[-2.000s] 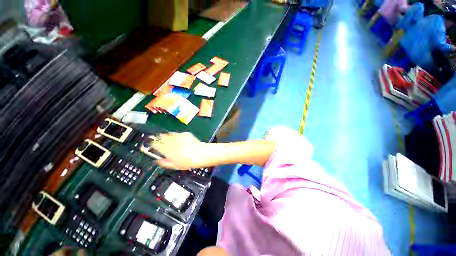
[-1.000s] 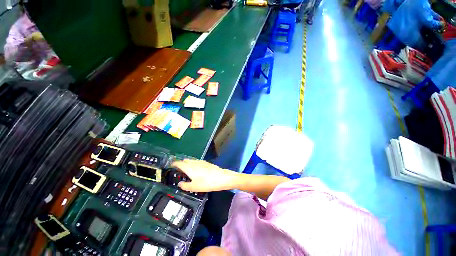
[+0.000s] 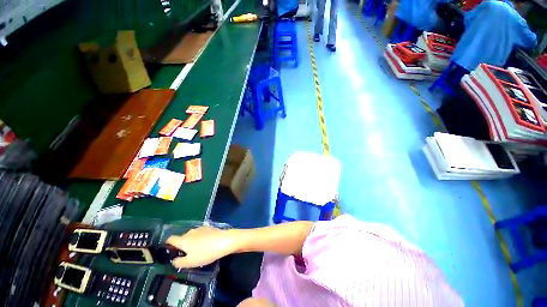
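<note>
My right hand [image 3: 201, 246] reaches in from the right, with its fingertips on a dark phone part [image 3: 168, 254]. The fingers hide part of it, and I cannot tell if they grip it. Beside it in the clear tray [image 3: 217, 225] is an open flip phone with a pale-framed screen half [image 3: 132, 255] and black keypad [image 3: 133, 239]. Two more open phones with pale-framed screens [image 3: 88, 241] [image 3: 73, 277] lie left. A keypad [image 3: 114, 288] and a black phone with a lit screen [image 3: 181, 295] sit nearer me. My left hand is not in view.
Stacked blister trays [image 3: 27, 240] stand at left. Orange, white and blue rectangles [image 3: 159, 183] lie on the green bench beyond the tray. A brown board [image 3: 123, 135] and open carton [image 3: 120, 66] are behind. A white-topped stool [image 3: 310, 177] stands in the aisle, right of the bench.
The view has swung right, so the bench and phones sit further left and lower. My right hand has moved from the pale-framed phone to the dark part beside it. The left-hand edge seen earlier is gone.
</note>
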